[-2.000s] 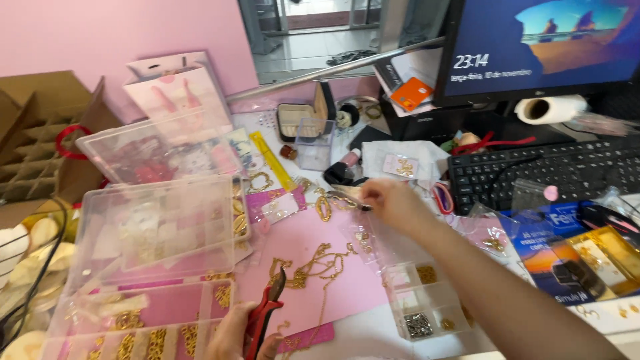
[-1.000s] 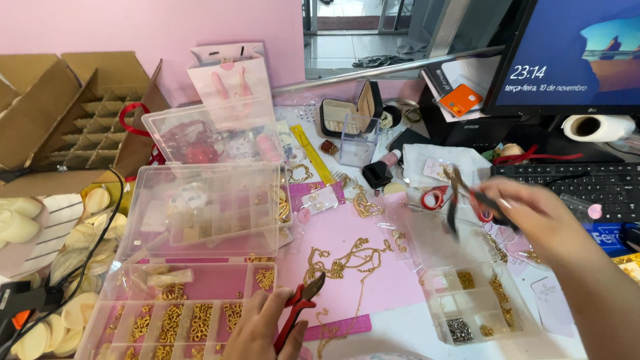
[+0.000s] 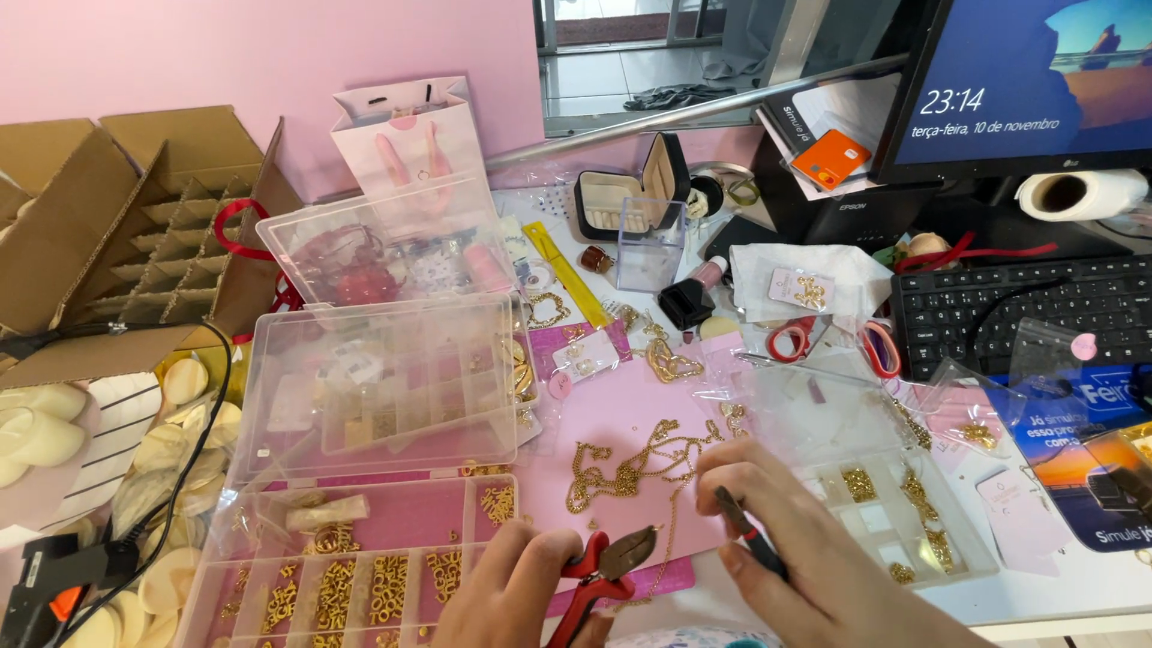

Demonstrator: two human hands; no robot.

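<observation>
My left hand (image 3: 522, 585) is closed around red-handled pliers (image 3: 601, 576), their metal jaws pointing up and right at the front edge of the pink sheet. In my right hand (image 3: 783, 540) is a slim dark-handled hand tool (image 3: 751, 533), its tip toward the left; its exact kind is unclear. Between and beyond the hands, a tangled gold chain (image 3: 630, 472) lies on the pink sheet (image 3: 598, 414), one strand running down near the pliers' tip. A compartment box of gold-coloured charms (image 3: 335, 585) stands beside my left hand. A smaller box with gold pieces (image 3: 967, 540) is partly behind my right hand.
Open plastic lids (image 3: 387, 387) rise at the left, near a divided cardboard box (image 3: 171, 243) and a glue gun (image 3: 54, 576). Farther back are a black jewelry case (image 3: 621, 202), a yellow strip (image 3: 567, 274) and red-handled scissors (image 3: 792, 340). A keyboard (image 3: 1035, 310) and monitor (image 3: 1017, 90) stand right.
My right hand has come from the right back, near the scissors, to the front beside the pliers, bringing the dark-handled tool. The red pliers remain in my left hand.
</observation>
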